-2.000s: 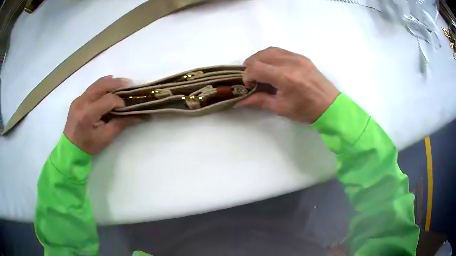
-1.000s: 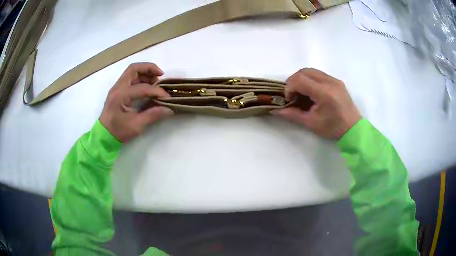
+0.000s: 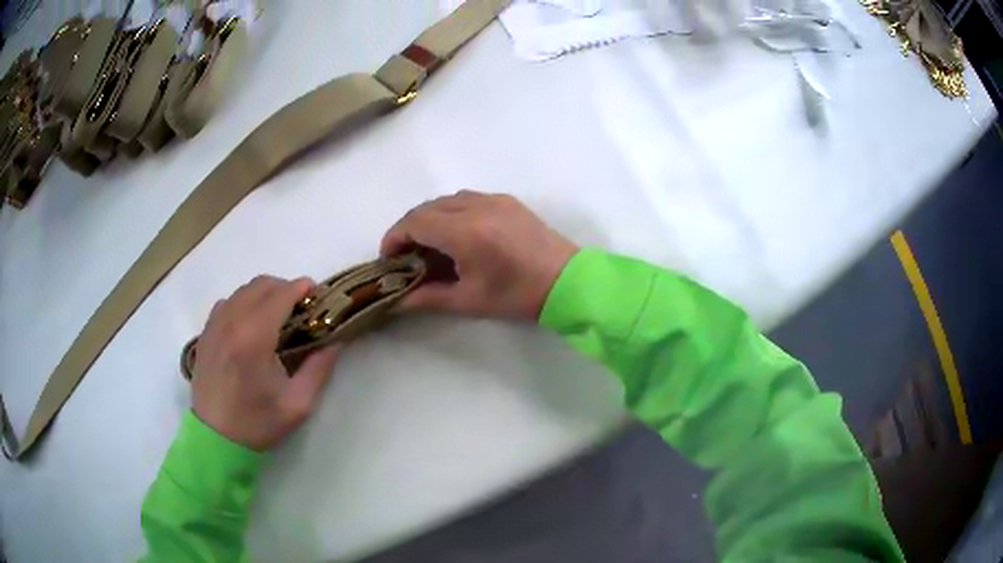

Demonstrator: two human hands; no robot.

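A folded tan strap bundle (image 3: 357, 297) is held on edge between my hands over the white table. Gold hardware and a reddish-brown leather tab show between its layers. My left hand (image 3: 255, 357) grips around the bundle nearer its left end, which sticks out beyond the fingers. My right hand (image 3: 484, 255) pinches its right end between thumb and fingers. Both hands are bare.
An unfolded webbing strap (image 3: 237, 165) with a gold buckle crosses the white table (image 3: 682, 242) beyond my hands. Finished bundles (image 3: 121, 83) lie at the far left. White tags (image 3: 561, 28), clear plastic (image 3: 797, 28) and gold hardware (image 3: 929, 50) lie at the far side.
The view has swung, bringing the finished bundles and gold pile into sight. My left hand has moved inward along the bundle, and my hands are closer together. The bundle is now tilted, right end farther away.
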